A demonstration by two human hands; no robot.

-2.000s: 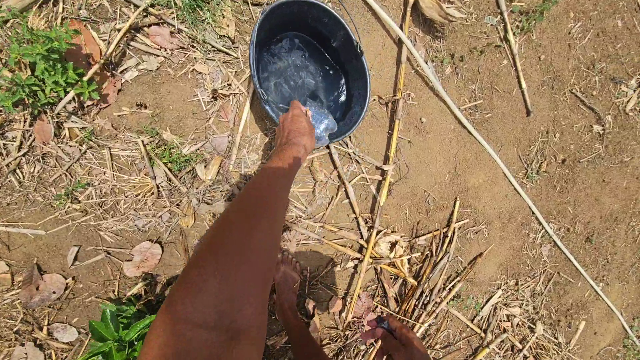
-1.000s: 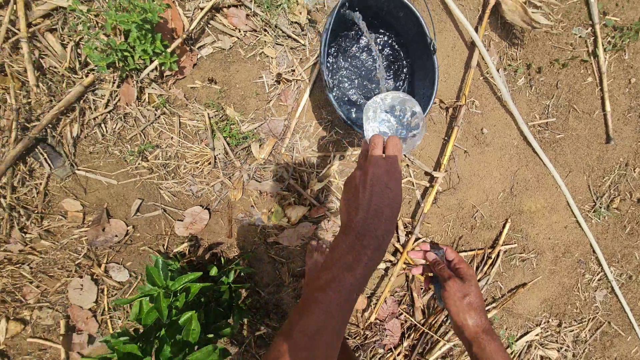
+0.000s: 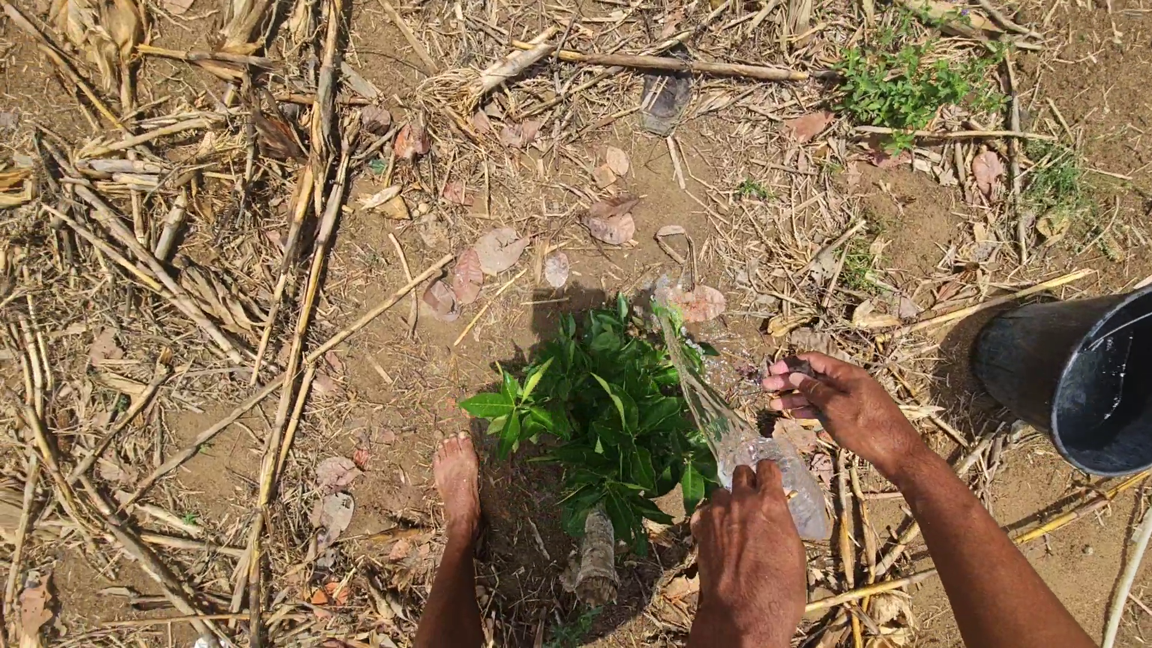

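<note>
A clear plastic cup or cut bottle (image 3: 783, 490) is in my left hand (image 3: 751, 549), tilted toward the upper left. Water (image 3: 688, 378) streams from its mouth along the right side of a leafy green plant (image 3: 621, 414) and onto the soil. Below the leaves is a thick pale stub (image 3: 596, 558), perhaps a stem or cut stalk. Just right of the stream, my right hand (image 3: 850, 409) has its fingers curled around a small dark object (image 3: 792, 365), too unclear to name. A black bucket (image 3: 1035, 364) leans at the right, its opening partly cut off by the frame edge.
My bare foot (image 3: 457, 481) is on the soil left of the plant. Long dry stalks (image 3: 292, 360) cross the ground on the left, with straw and dead leaves around them. A low green weed (image 3: 909, 85) grows at the upper right. A pale pole (image 3: 1129, 576) lies at the lower right.
My left hand has moved the cup from the bucket to the plant; water now pours from it. One second ago the cup was over the bucket's rim. The view has shifted left.
</note>
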